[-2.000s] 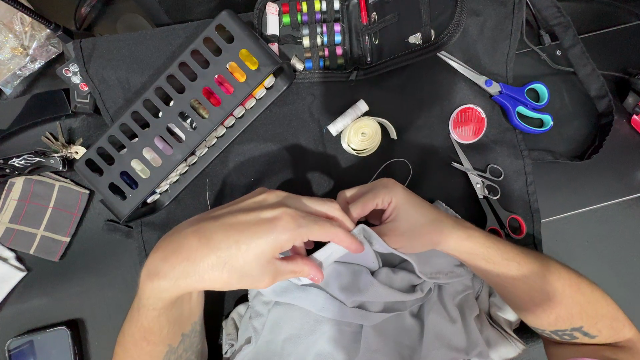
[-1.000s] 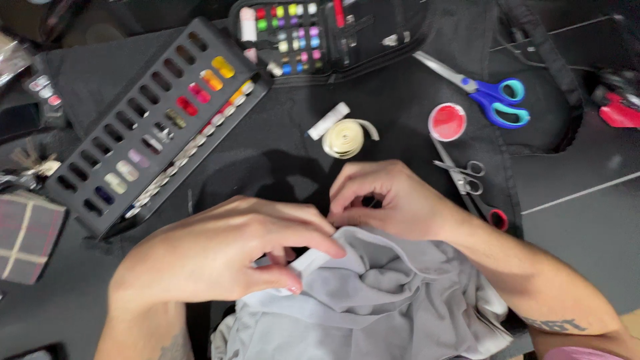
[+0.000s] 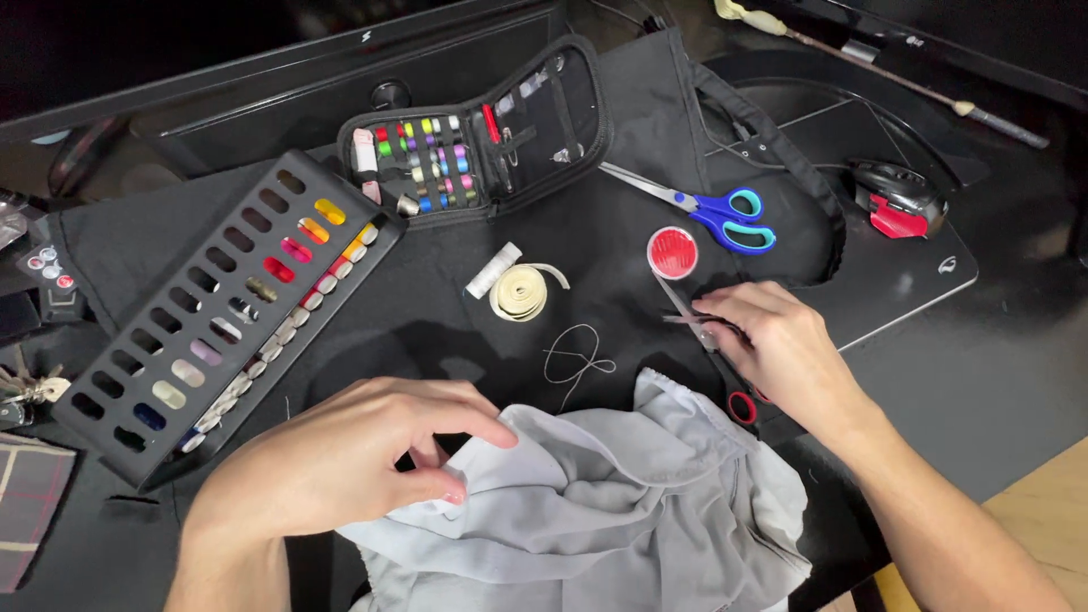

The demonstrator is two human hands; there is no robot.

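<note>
Light grey fabric (image 3: 595, 510) lies bunched at the bottom centre. My left hand (image 3: 365, 450) pinches its upper left edge between thumb and fingers. At the right, my right hand (image 3: 765, 340) is closed around small metal scissors (image 3: 684, 319), their blades pointing left. Beneath them lie red-handled scissors (image 3: 742, 408), partly covered. Just above is a round red needle case (image 3: 672, 252). Blue-handled scissors (image 3: 731, 217) rest farther up. A loose thread (image 3: 582, 361) curls above the fabric, below a rolled cream tape measure (image 3: 518, 291) and a white thread spool (image 3: 493, 270).
A black thread rack (image 3: 221, 314) stands at the left. An unzipped sewing kit (image 3: 476, 144) lies at the back. A computer mouse (image 3: 897, 200) sits at the right, a thin rod (image 3: 884, 72) behind it. Keys (image 3: 34, 388) and checked cloth (image 3: 34, 501) lie far left.
My right hand has left the fabric edge, moved right and taken hold of the small scissors. My left hand still pinches the fabric. The view has shifted to show more of the back.
</note>
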